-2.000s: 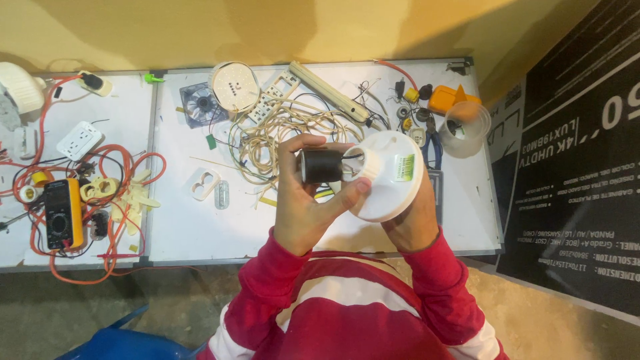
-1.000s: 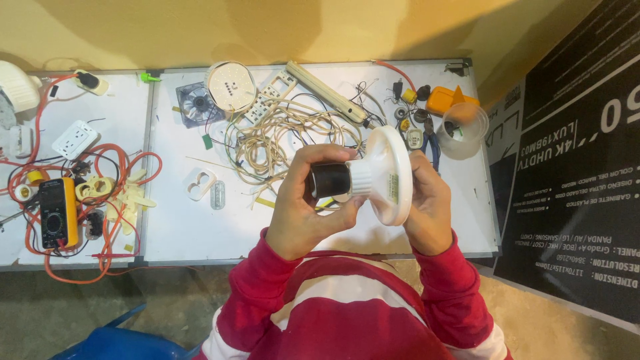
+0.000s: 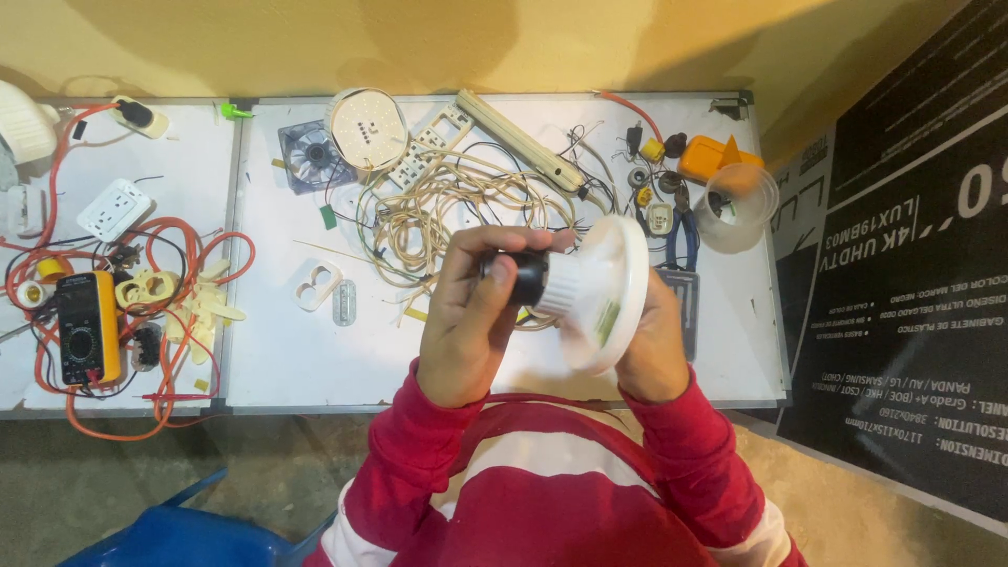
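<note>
My left hand (image 3: pixel 472 315) grips a black cylindrical lamp socket (image 3: pixel 526 277), its thumb along the near side. The socket sits against the ribbed neck of a white round plastic lamp fixture (image 3: pixel 598 291), which bears a small green and white label. Behind the broad disc of that fixture is my right hand (image 3: pixel 657 342), holding it from the right; most of those fingers are hidden. Both hands are above the near part of a white table (image 3: pixel 378 382). Beyond them lies a tangle of beige cable (image 3: pixel 441 205).
A digital multimeter (image 3: pixel 87 327) lies among orange cords at left. Along the back are a computer fan (image 3: pixel 311 153), a round LED board (image 3: pixel 368 130) and a beige tube fixture (image 3: pixel 520 142). Blue-handled pliers (image 3: pixel 681 236) and a clear plastic cup (image 3: pixel 738 206) stand right. A blue chair (image 3: pixel 181 539) is below.
The fixture has turned from showing its label broadly to being seen more side-on, its disc toward the right. My left hand's fingers now wrap over the black socket.
</note>
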